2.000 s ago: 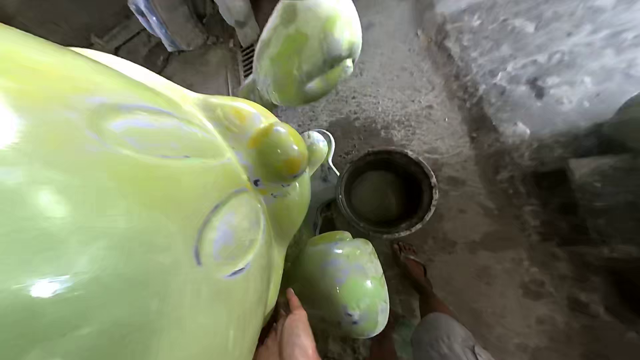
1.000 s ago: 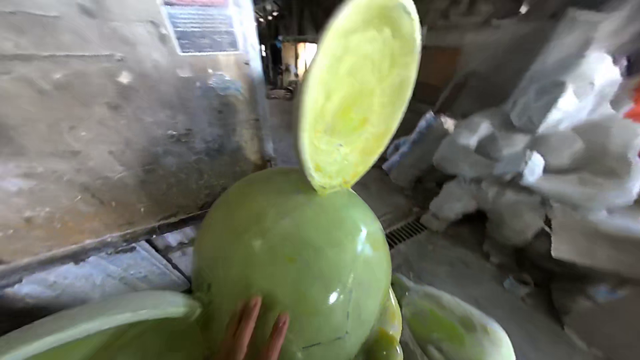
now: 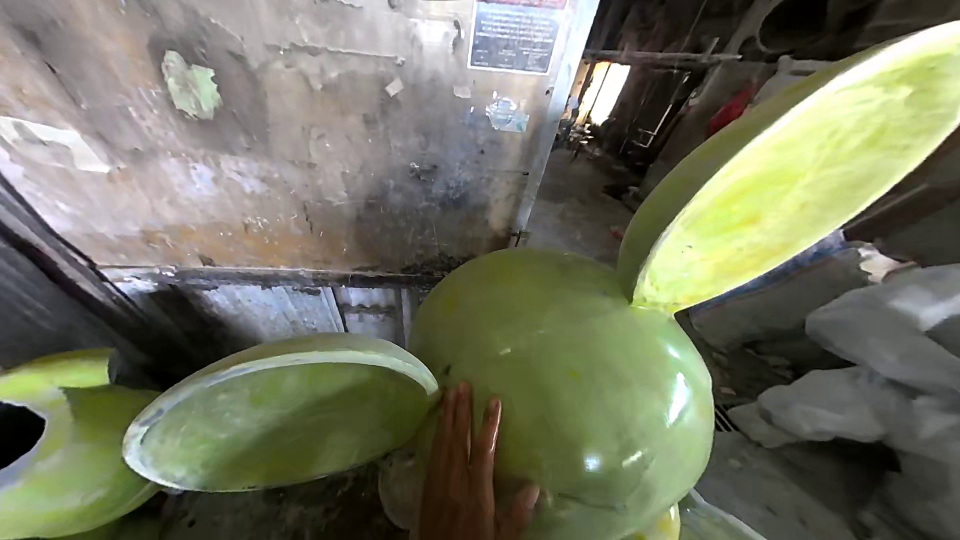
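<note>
A large glossy green rounded form (image 3: 555, 337), like the head of a rabbit-shaped sculpture, fills the lower middle of the head view. My left hand (image 3: 465, 472) rests flat on its lower left side, back of the hand upward, fingertips near the base of one ear, holding nothing. That long, hollowed green ear (image 3: 292, 427) with a pale rim extends to the left. Toward the upper right rises the other ear (image 3: 795, 165), its inner face brighter yellow-green. Part of a yellow-green piece shows below the head at the bottom edge. My right hand is out of view.
Behind the head stands a stained, scratched panel (image 3: 315, 150) bearing a notice (image 3: 516, 36). At far left is another green piece (image 3: 82, 472) with a dark opening. Bulky grey-white forms (image 3: 840, 405) crowd the right, and a lit opening (image 3: 604, 94) lies farther back.
The view has swung from the floor and a round container up to the head and ears. My left hand now shows farther up on the green surface than one second ago.
</note>
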